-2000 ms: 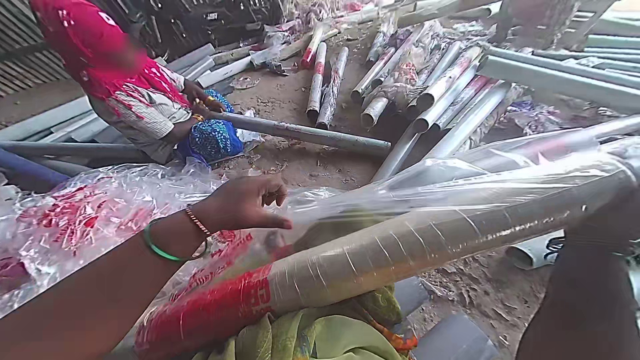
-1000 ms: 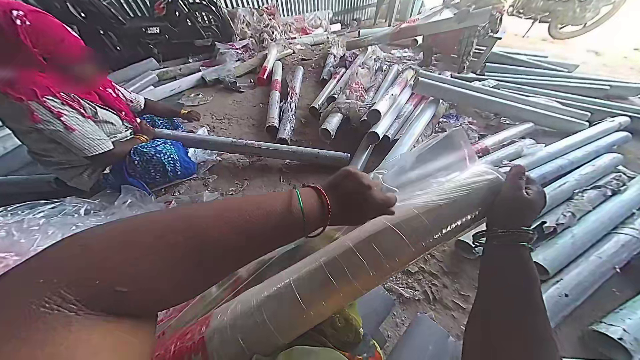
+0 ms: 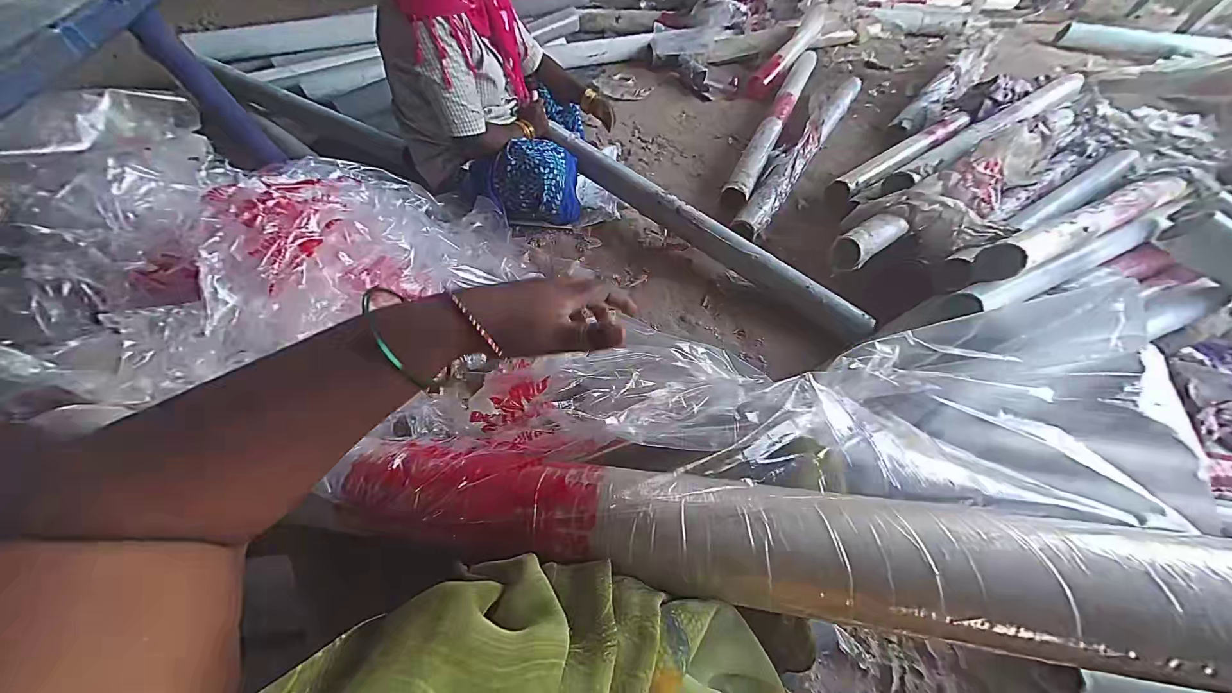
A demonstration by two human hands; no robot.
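Observation:
Across the lap, over green cloth, lies a long grey pipe or roll with a red section at its left part. Clear plastic film covers it and spreads loosely above it. My left hand, wearing a green bangle and a patterned one, is over the film near the red section. Its fingers are curled; whether they pinch the film is unclear. My right hand is out of view.
Crumpled plastic film is heaped at the left. Another person sits beyond, by a blue cloth bundle and a grey pipe. Several wrapped pipes lie on the dirt ground. A blue bar slants at upper left.
My left hand has left the pipe's far end, where it held film a second ago, and is back toward the red section. My right hand has gone out of view. The view has swung left.

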